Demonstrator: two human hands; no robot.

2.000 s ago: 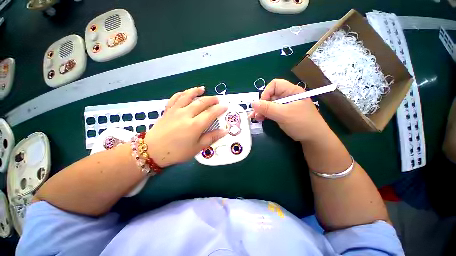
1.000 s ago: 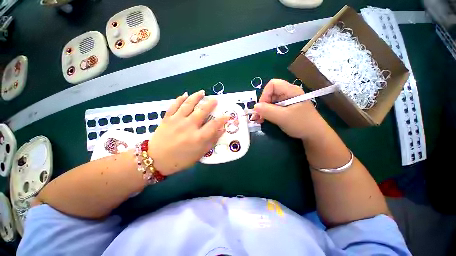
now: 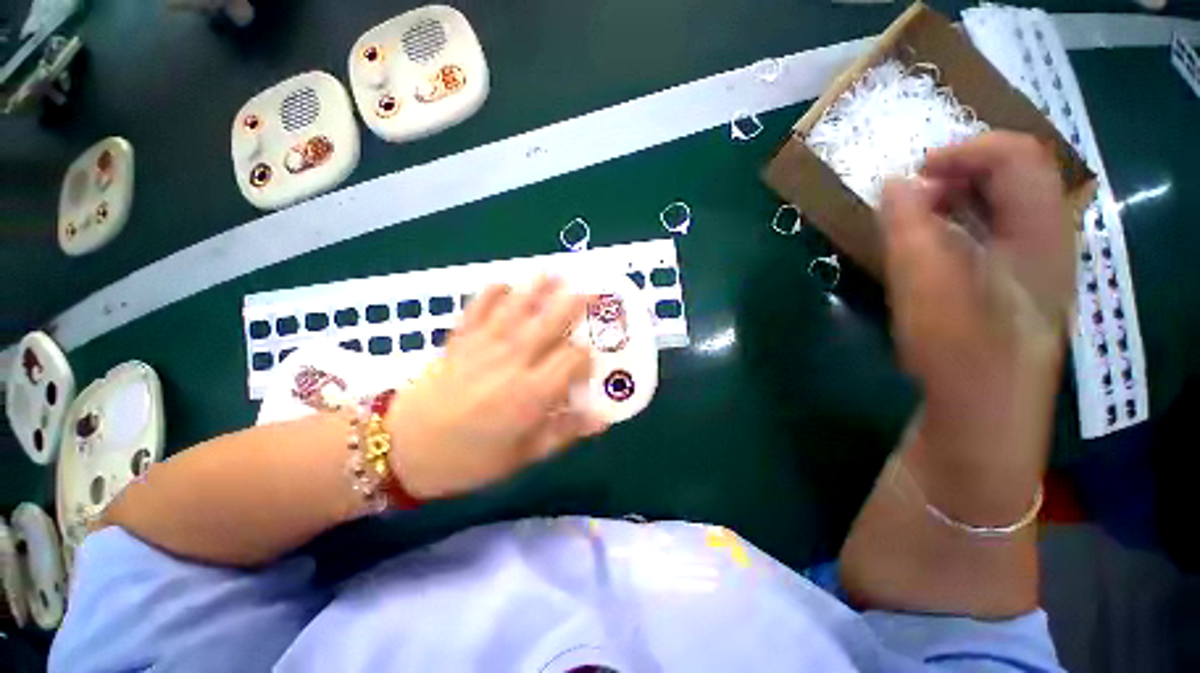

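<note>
My left hand (image 3: 494, 388), slightly blurred, lies over the left part of a cream housing (image 3: 638, 345) and holds it, with its fingers across the top. A copper-coloured part and a round insert show on the housing's right side. The housing lies over a white strip (image 3: 378, 300) with two rows of dark openings. A second housing (image 3: 287, 384) is partly under my left forearm. My right hand (image 3: 980, 243) is strongly blurred, raised at the front of the cardboard box (image 3: 842, 217). I cannot make out the tweezers or anything else in it.
White rings (image 3: 875, 129) fill the box. Several loose rings, one of them near the strip (image 3: 675, 216), lie on the green surface. Spare strips (image 3: 1103, 329) lie right of the box. Cream housings (image 3: 296, 138) stand beyond the pale edge strip (image 3: 526, 151). More shells (image 3: 108, 440) lie at far left.
My right hand has moved right, from the strip's right end to the box, and the tweezers no longer show clearly. My left hand stays over the housing. The far housings have shifted right in view.
</note>
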